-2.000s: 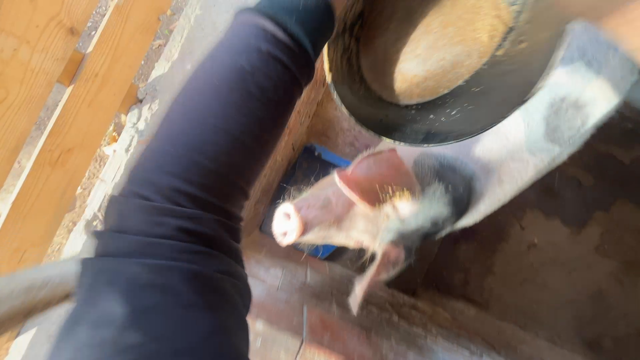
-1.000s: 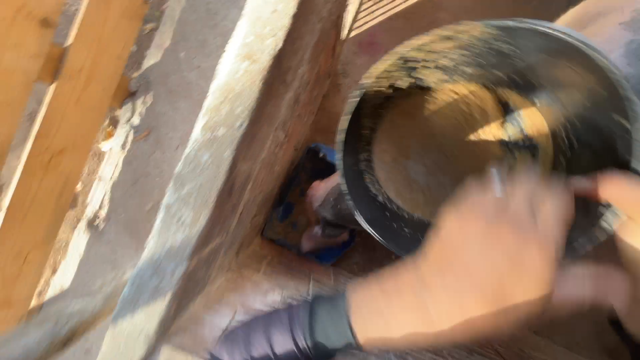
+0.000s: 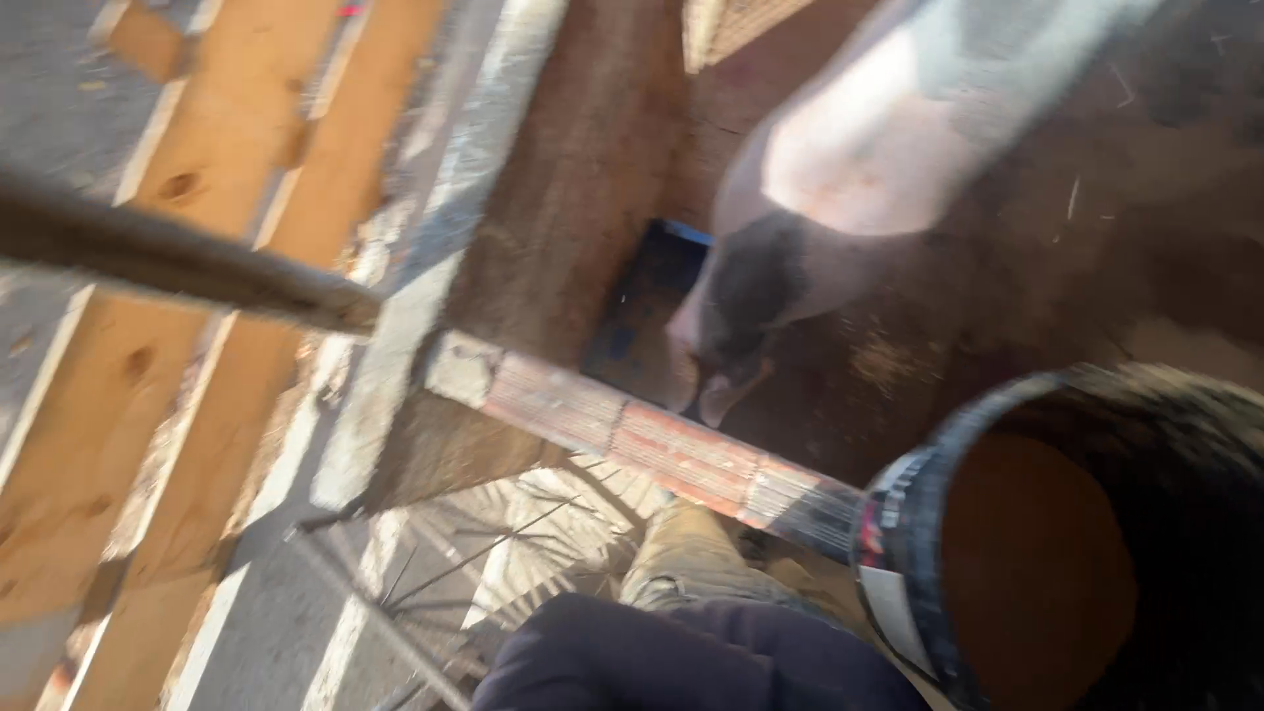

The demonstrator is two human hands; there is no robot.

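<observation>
A black bucket with brown feed or mash inside stands or hangs at the lower right, beside the end of a low brick wall; what supports it is hidden. Beyond the wall, a pink pig with dark patches lowers its head at a dark blue trough. My dark sleeve shows at the bottom edge. Neither my left hand nor my right hand is visible.
Wooden boards run along the left, with a pole crossing them. A concrete-topped wall borders the pen. Below the brick wall are metal rods and my trouser leg.
The hand seen at the bucket a second ago is out of view. The bucket now appears lower right, and more of the pig shows, its head down by the trough. The view has shifted.
</observation>
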